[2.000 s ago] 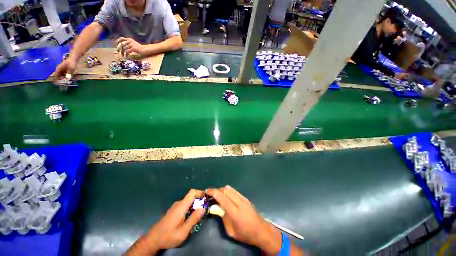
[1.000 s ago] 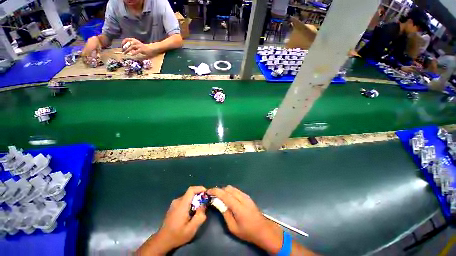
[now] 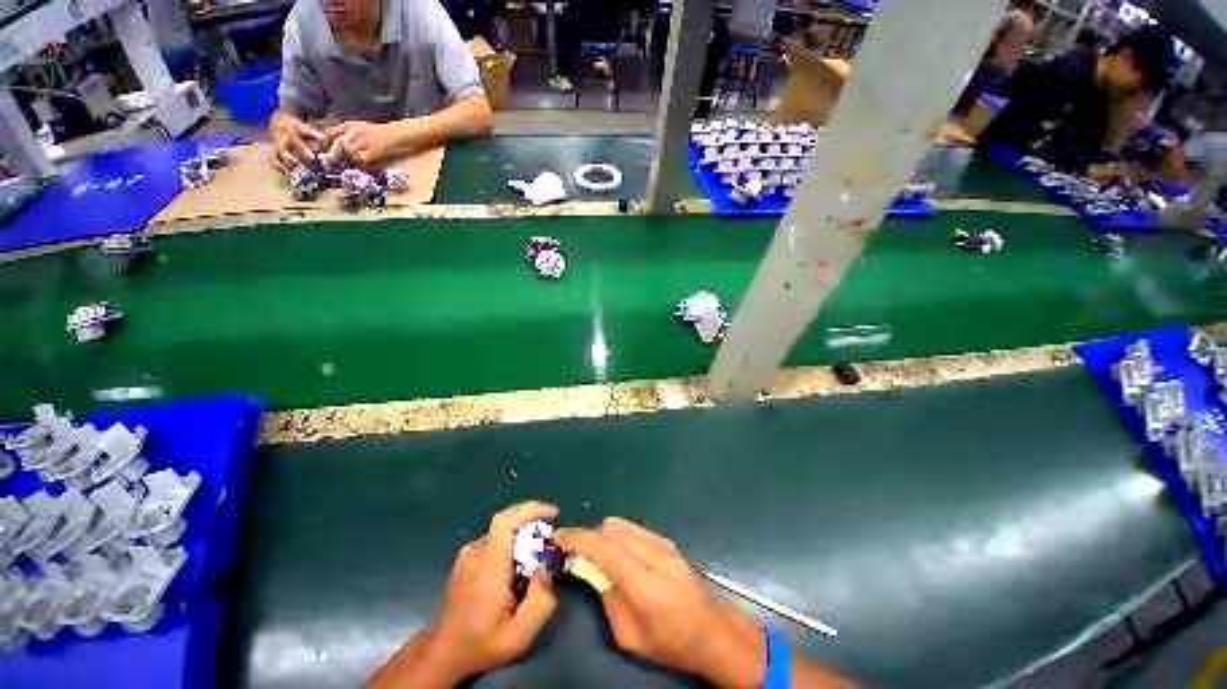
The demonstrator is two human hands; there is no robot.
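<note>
A small white and dark unit with a bit of blue (image 3: 533, 549) is held between my two hands above the dark green bench (image 3: 377, 512). My left hand (image 3: 487, 592) grips it from the left, with thumb and index finger around it. My right hand (image 3: 649, 592) touches its right side with the fingertips; a cream sleeve covers one digit, and a blue band is on the wrist. The fingers hide much of the unit. A thin white stick (image 3: 770, 602) lies on the bench to the right of my right hand.
Blue trays with white housings stand at left (image 3: 222, 538) and right (image 3: 1144, 404). Beyond a pale ledge, a green belt (image 3: 404, 316) carries several units. A slanted pale post (image 3: 841, 202) rises from the ledge. A person sits opposite, handling clusters; others are at far right.
The units on the belt have moved left, and one has come out from behind the post. My right fingers have shifted slightly on the unit. The person opposite has brought both hands together.
</note>
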